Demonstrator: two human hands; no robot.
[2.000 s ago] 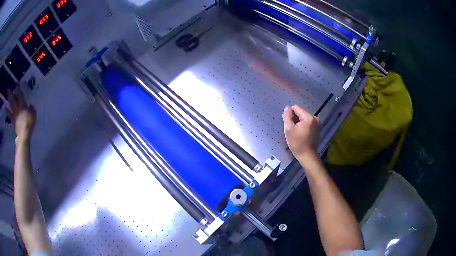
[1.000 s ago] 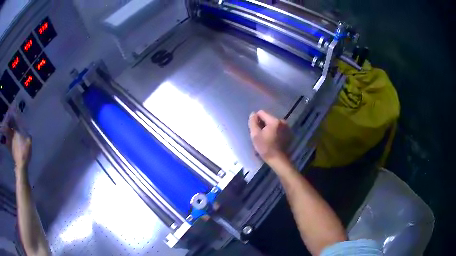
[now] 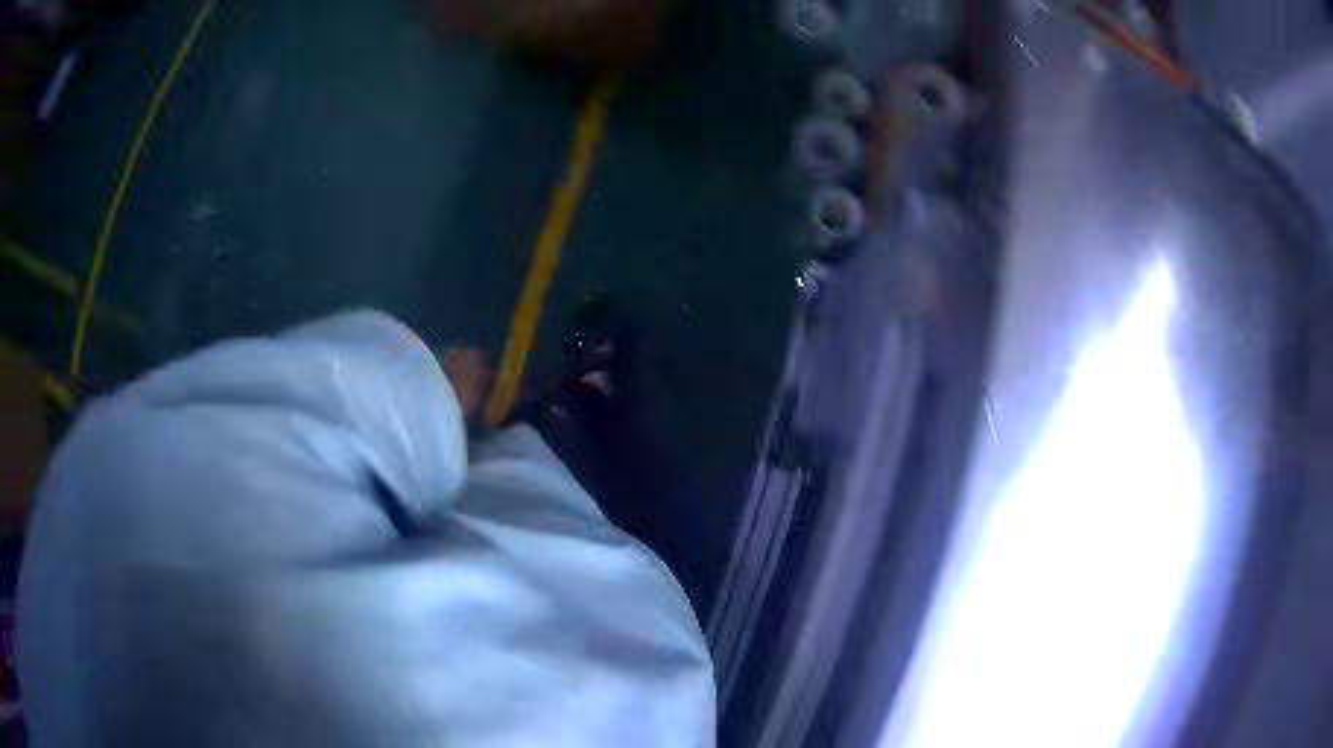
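Observation:
The view is blurred. A light-blue sleeve (image 3: 336, 555) fills the lower left; whose arm it is on I cannot tell for certain. A small skin-coloured patch shows behind its upper edge, too small to tell as a hand. Neither of my hands can be made out. The shiny metal table (image 3: 1082, 409) curves down the right side with a bright glare on it. Several white tube ends or rings (image 3: 829, 146) show beside the table's upper left edge.
The dark green floor (image 3: 336, 176) lies at the upper left, with yellow lines (image 3: 553, 249) on it. A dark shape, perhaps a shoe, shows right of the sleeve. A blurred brownish thing (image 3: 563, 22) is at the top edge. Metal rails run along the table's side.
The view has swung away from the blue rollers and control panel to the floor and table edge. Both hands have left clear view, and the blue sleeve now fills the lower left.

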